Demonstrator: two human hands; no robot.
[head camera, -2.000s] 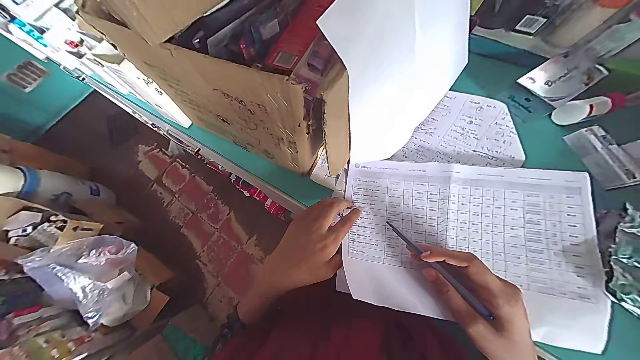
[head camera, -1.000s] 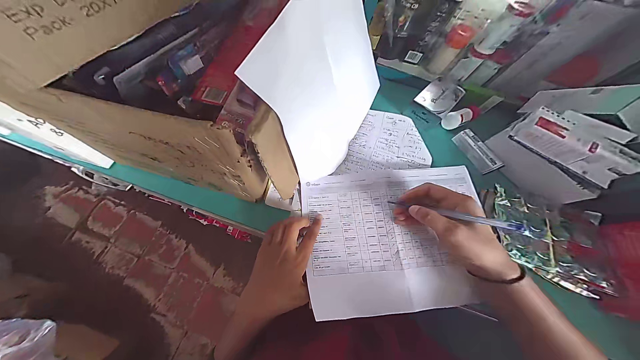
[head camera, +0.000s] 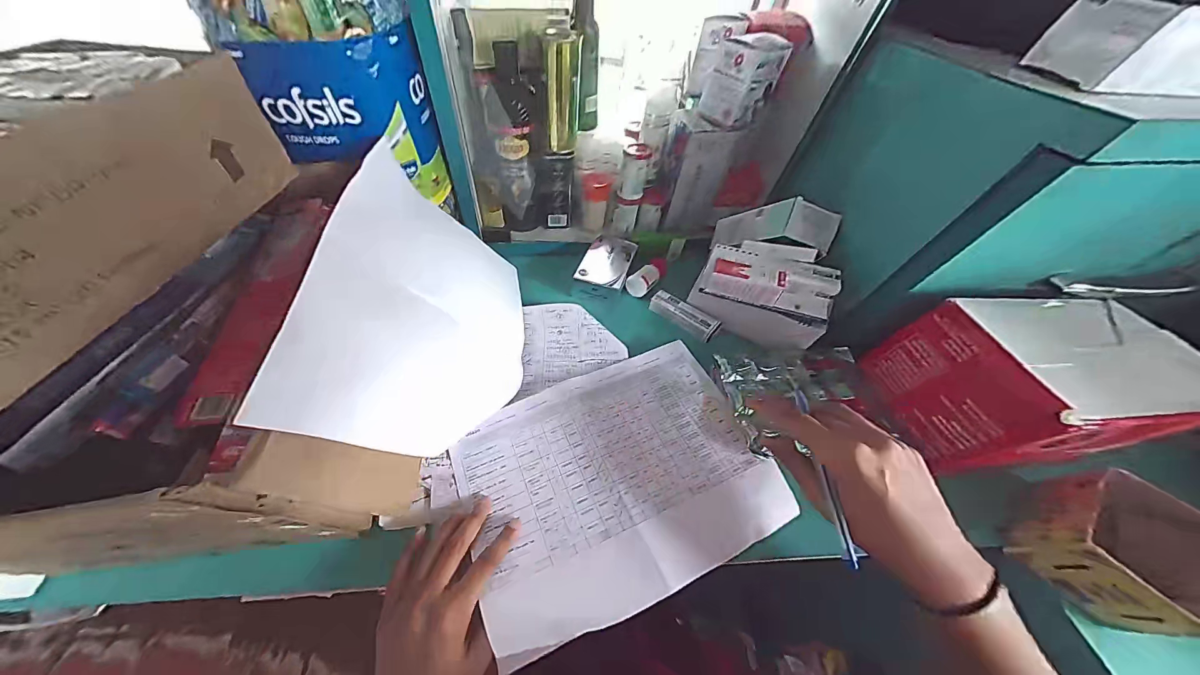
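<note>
A printed table sheet lies tilted on the teal counter, with a fold crease in its lower part. My left hand rests flat on its lower left edge, fingers apart, holding nothing. My right hand is at the sheet's right edge with a blue pen held in it, the pen pointing down toward the counter's front. Its fingertips touch a crinkled clear and green plastic packet. Behind the sheet lies a handwritten paper, partly covered by a blank white sheet that leans on the cardboard box.
An open cardboard box stands at left. Behind are a blue cough-drops container and a case of bottles. Small cartons, a white tube and a red-capped bottle lie beyond the sheet. A red box stands right.
My right hand has moved from above the printed sheet to the plastic packet at its right, still with the pen. My left hand stays at the sheet's left edge. The view has swung up and right.
</note>
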